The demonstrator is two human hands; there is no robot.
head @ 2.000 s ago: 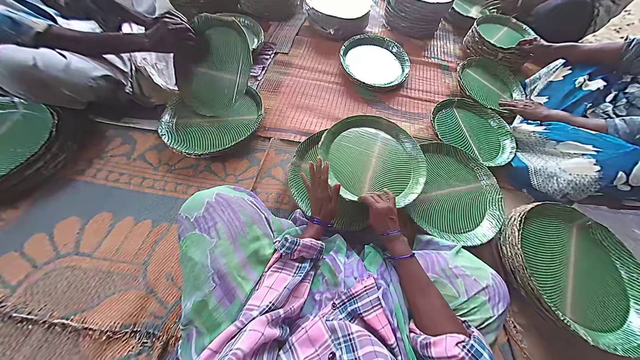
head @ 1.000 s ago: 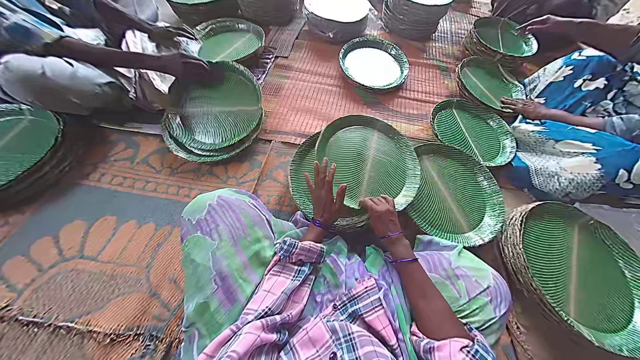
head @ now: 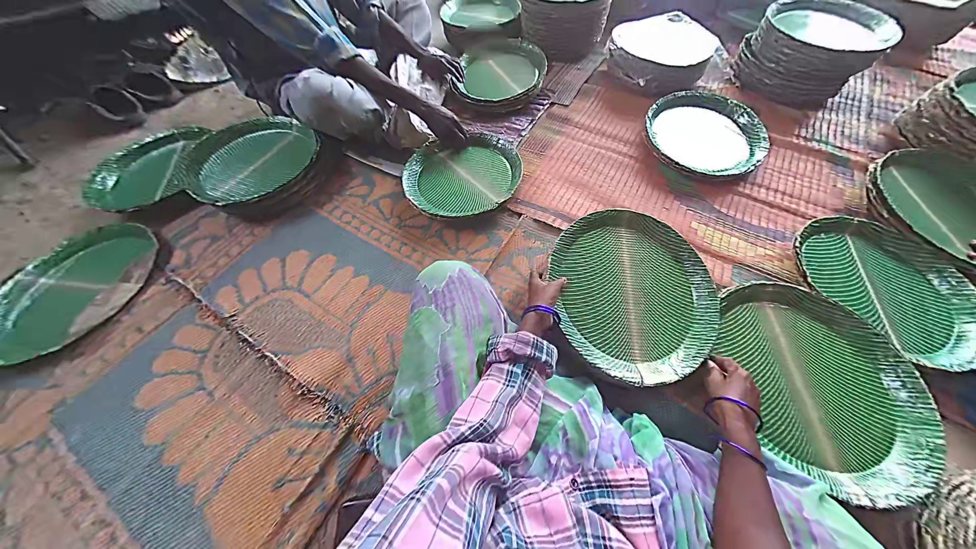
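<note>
Both my hands hold a round green leaf-patterned plate (head: 634, 297) by its rim, tilted up over my lap. My left hand (head: 543, 297) grips its left edge, the fingers partly behind the rim. My right hand (head: 730, 389) has hold of the lower right edge. Just right of it, another green plate (head: 820, 396) lies close beside my right hand and partly behind the held plate. Whether one or more plates are in my grip cannot be told.
A person's hands (head: 446, 126) touch a green plate (head: 462, 177) ahead on the left. Stacked plates (head: 252, 164) stand farther left, and a single plate (head: 76, 286) lies nearer. A white-centred plate (head: 701, 141) rests on the orange mat (head: 595, 168), before tall stacks (head: 801, 69).
My left hand has moved from the plate's face to its left rim, and my right hand to its lower right edge. The plate is now lifted and tilted. The view has swung left.
</note>
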